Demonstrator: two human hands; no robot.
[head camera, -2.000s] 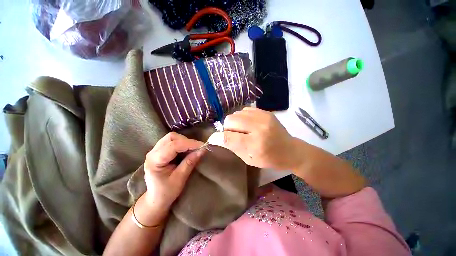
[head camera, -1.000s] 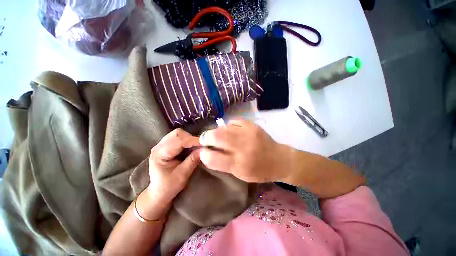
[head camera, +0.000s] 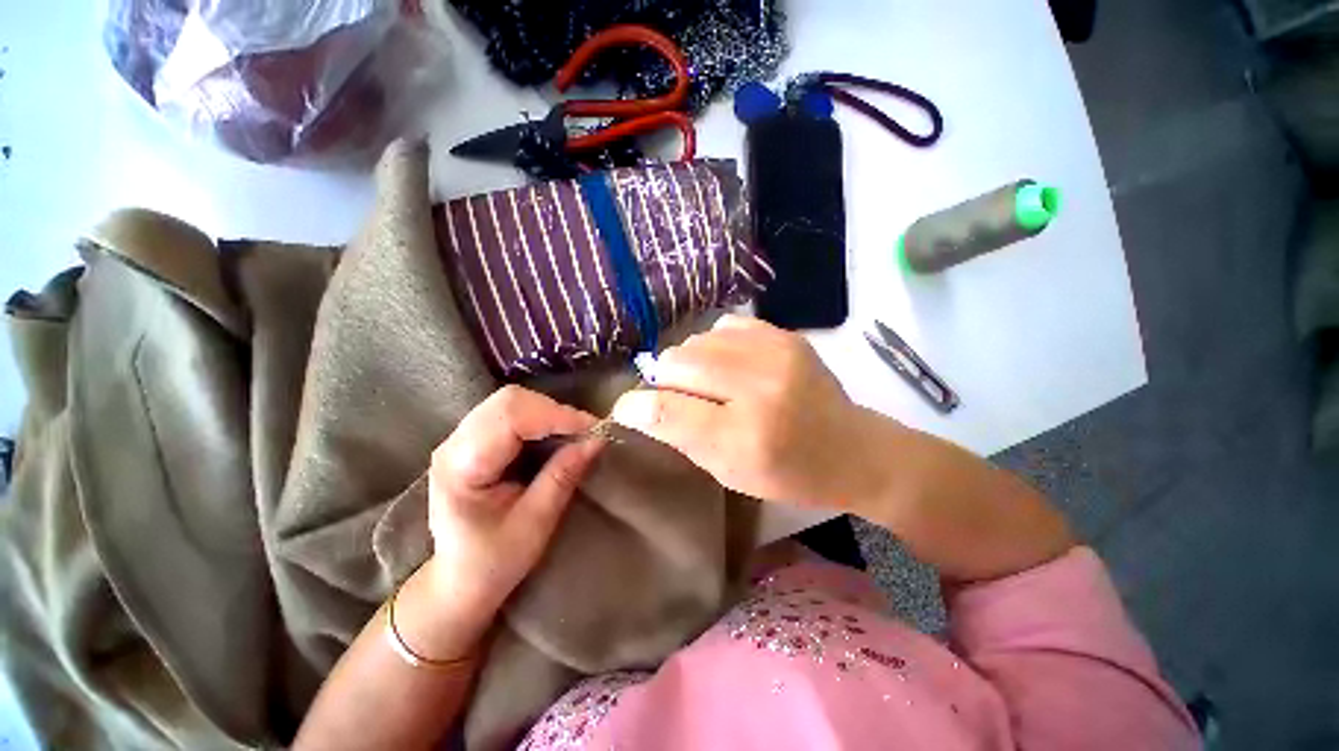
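Observation:
The olive-brown garment (head camera: 345, 396) is heaped over the table's left side and my lap. My left hand (head camera: 499, 477) pinches the garment's edge between thumb and fingertips. My right hand (head camera: 756, 411) is just right of it, its thumb and fingers closed together beside the pinched edge. A fine pale line shows between the two hands' fingertips. No needle can be made out. A small white piece shows at my right fingertips, and I cannot tell what it is.
Beyond my hands lie a striped maroon bundle (head camera: 543, 272), orange-handled scissors (head camera: 624, 110), a black phone (head camera: 797, 220) and a glittery black heap (head camera: 514, 37). A thread cone (head camera: 977, 231) and snips (head camera: 912, 367) lie right. A plastic bag (head camera: 272, 74) is far left.
One second ago my right hand was lower and against my left fingertips. It has moved up and slightly right, opening a small gap. My left hand keeps its pinch on the cloth.

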